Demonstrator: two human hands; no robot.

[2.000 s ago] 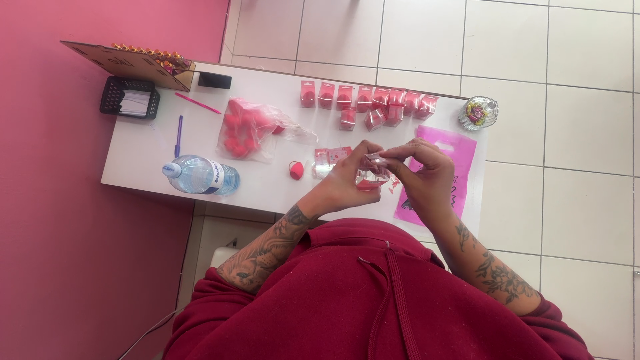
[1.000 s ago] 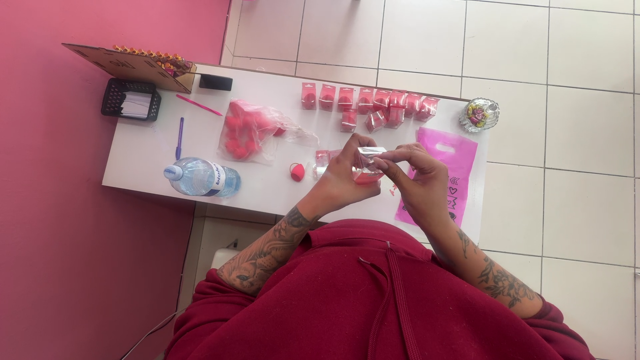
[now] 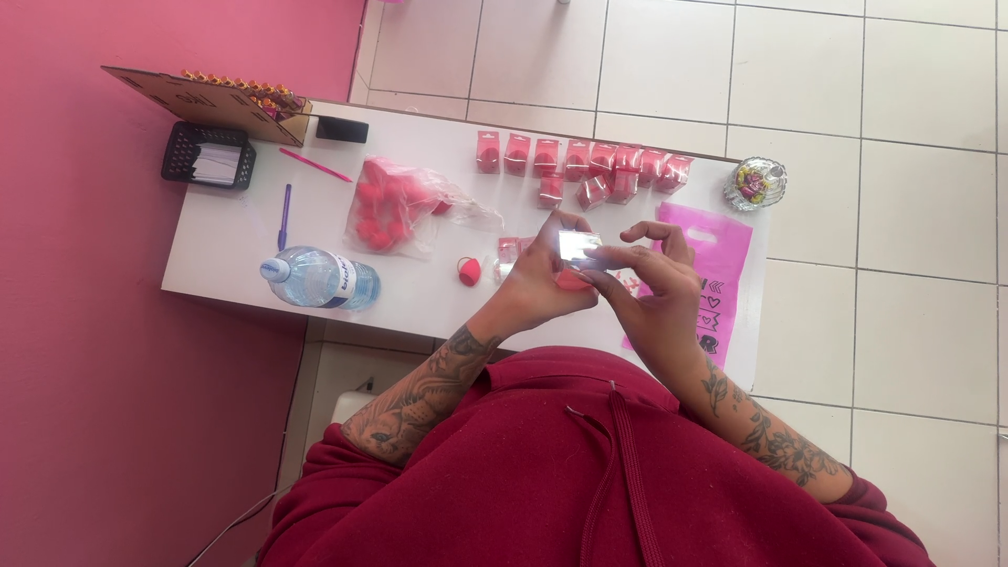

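My left hand (image 3: 543, 276) holds a small clear plastic box (image 3: 579, 246) with light glaring off its top and pink at its lower end. The thumb and fingers of my right hand (image 3: 657, 276) touch the box's right side. Just left of my hands, a red makeup sponge (image 3: 469, 272) with a thin loop lies on the white table beside flat clear and pink packaging (image 3: 508, 250). Farther back stand several boxed pink sponges (image 3: 577, 160) in a row, with more boxes in front. A clear bag of red sponges (image 3: 386, 209) rests at the left.
A water bottle (image 3: 323, 277) lies near the table's front left edge, by a purple pen (image 3: 284, 216) and a pink stick (image 3: 315, 164). A black basket (image 3: 209, 156), a cardboard display (image 3: 228, 102) and a black box (image 3: 342, 129) are behind. A pink bag (image 3: 701, 268) and a glass dish (image 3: 754, 183) are right.
The box in my left hand has turned, so a bright flat face now shows. My right index finger and thumb have shifted over it, and the other right fingers are spread more.
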